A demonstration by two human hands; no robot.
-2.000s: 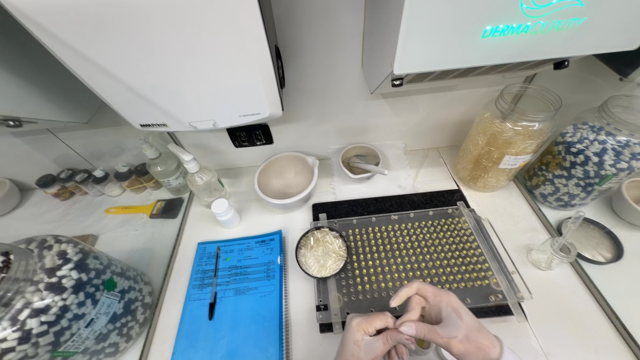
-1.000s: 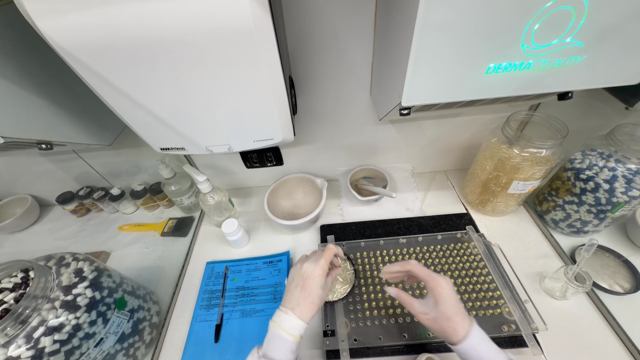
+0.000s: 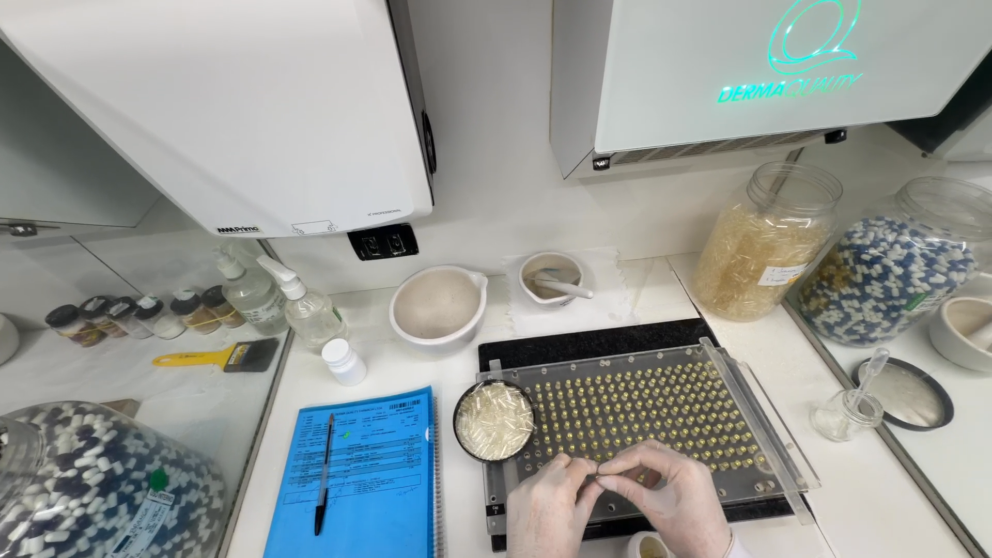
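My left hand [image 3: 549, 504] and my right hand [image 3: 659, 488], both in thin whitish gloves, meet fingertip to fingertip over the front edge of the capsule-filling board [image 3: 643, 418]. Something tiny is pinched between them, probably a capsule, mostly hidden by the fingers. Rows of yellowish-filled capsules stand in the board's holes. On its left end rests a round black lid [image 3: 457, 418] full of clear empty capsule pieces [image 3: 496, 421]. Just below my right hand, a small white container [image 3: 649, 545] with yellowish contents shows partly at the frame's bottom edge.
A blue spiral notebook [image 3: 372, 473] bearing a printed sheet and a pen [image 3: 323, 480] lies left. Behind stand a white mortar [image 3: 438, 306], a smaller mortar with pestle [image 3: 546, 280] and a white bottle [image 3: 342, 362]. Capsule jars [image 3: 763, 256] and a small glass jar [image 3: 845, 418] are at right.
My left hand has left the lid of capsule pieces and moved right and toward the board's front edge. My right hand has come off the rows to meet it there.
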